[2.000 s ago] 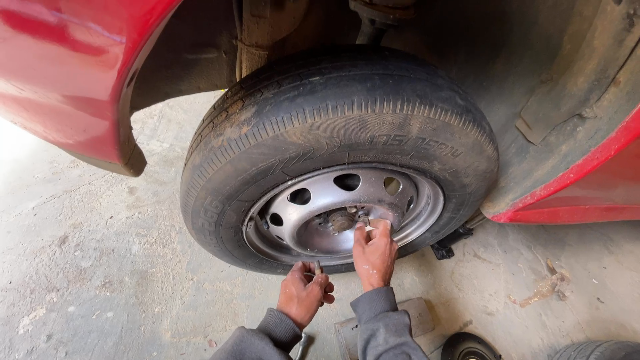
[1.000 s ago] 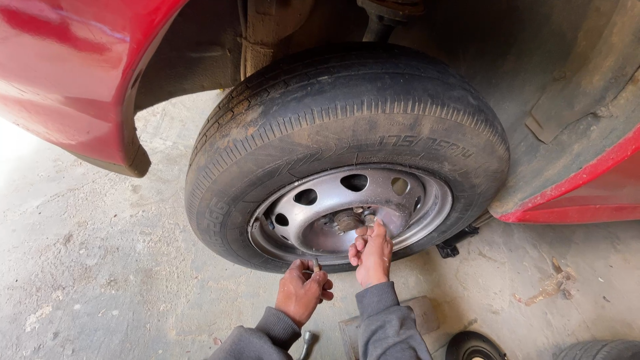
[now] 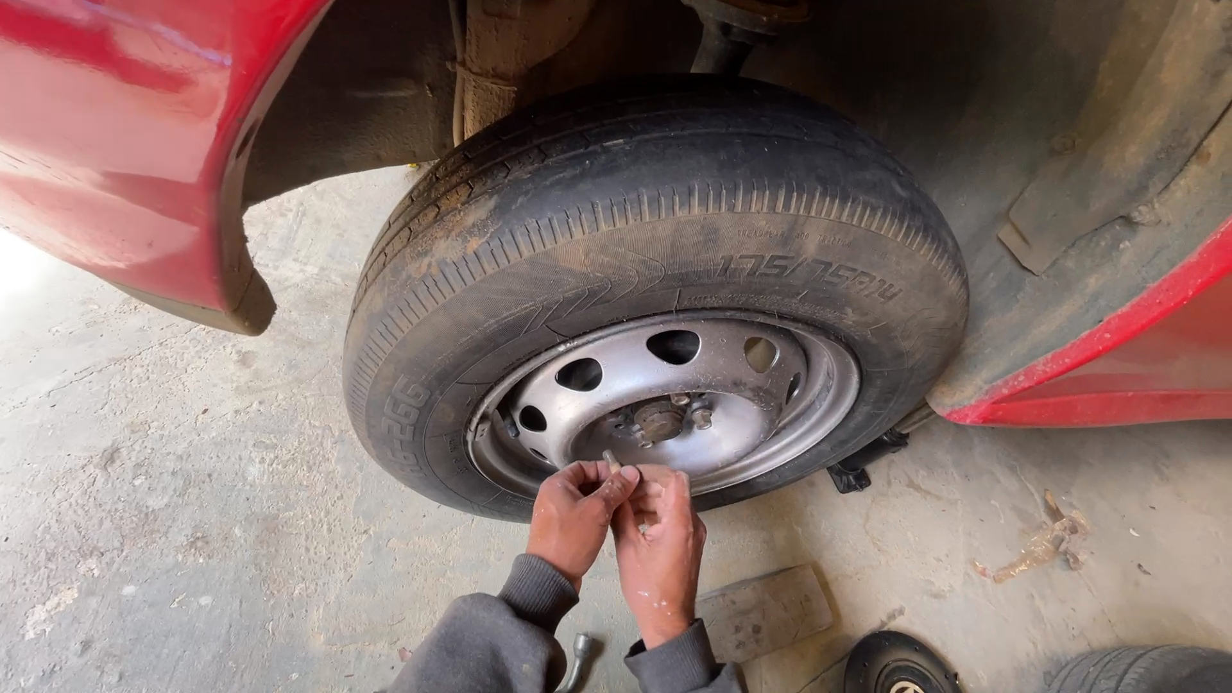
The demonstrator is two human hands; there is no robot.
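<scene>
A car wheel with a worn rubber tyre (image 3: 635, 241) and a silver steel rim (image 3: 616, 375) stands in the wheel arch. Two bolt heads show beside the hub centre (image 3: 658, 422), one above it and one at its right (image 3: 702, 418). Below the hub, at the rim's lower edge, my left hand (image 3: 579, 515) pinches a small metal wheel bolt (image 3: 611, 460) between thumb and fingers. Touching or nearly touching it, my right hand (image 3: 661, 544) has its fingers curled; whether something lies in them is hidden.
Red bodywork (image 3: 144, 125) flanks the wheel at left, with a red sill (image 3: 1116, 366) at right. On the concrete floor lie a wheel wrench (image 3: 577, 662), a flat block (image 3: 767, 614), a black round cap (image 3: 897, 664) and another tyre (image 3: 1145, 669). A black jack part (image 3: 857, 467) shows behind the wheel.
My right hand has come away from the hub area, down and left to my left hand. The bolt at the hub's right, where my right fingers were, now shows uncovered.
</scene>
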